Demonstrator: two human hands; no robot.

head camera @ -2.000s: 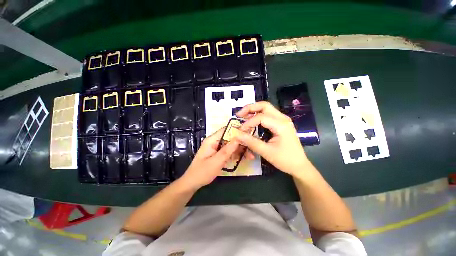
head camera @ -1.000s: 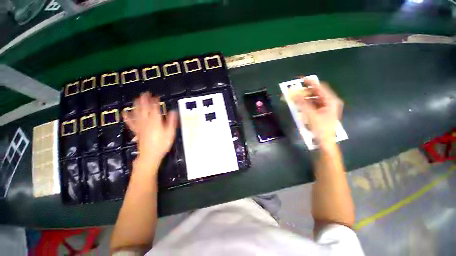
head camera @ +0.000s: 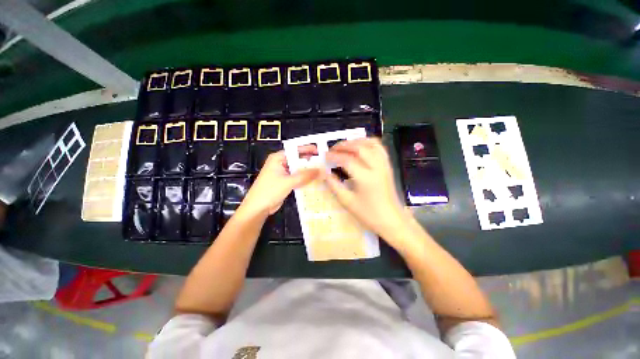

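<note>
The white sticker sheet (head camera: 340,235) with cream pieces lies tilted over the lower right of the black blister tray (head camera: 214,105), its near end past the tray's edge. Dark notched shapes show at its top. My left hand (head camera: 272,184) grips the sheet's upper left part between thumb and fingers. My right hand (head camera: 368,184) is over the sheet's upper right, fingertips bent down and blurred; whether they pinch a piece is hidden. Black parts with yellow borders (head camera: 269,131) fill the tray's back row, and several stand in the second row.
A glossy black slab (head camera: 422,172) lies right of the tray. Farther right is a used liner sheet (head camera: 530,203) with loose cream scraps (head camera: 507,160). Left are a stack of sticker sheets (head camera: 105,172) and a white skeleton sheet (head camera: 57,165). A red stool (head camera: 105,287) shows below.
The framed part has left my hands, and the second row has one more bordered part. My right hand has come back from the used liner; both hands are now at the sticker sheet, which is tilted.
</note>
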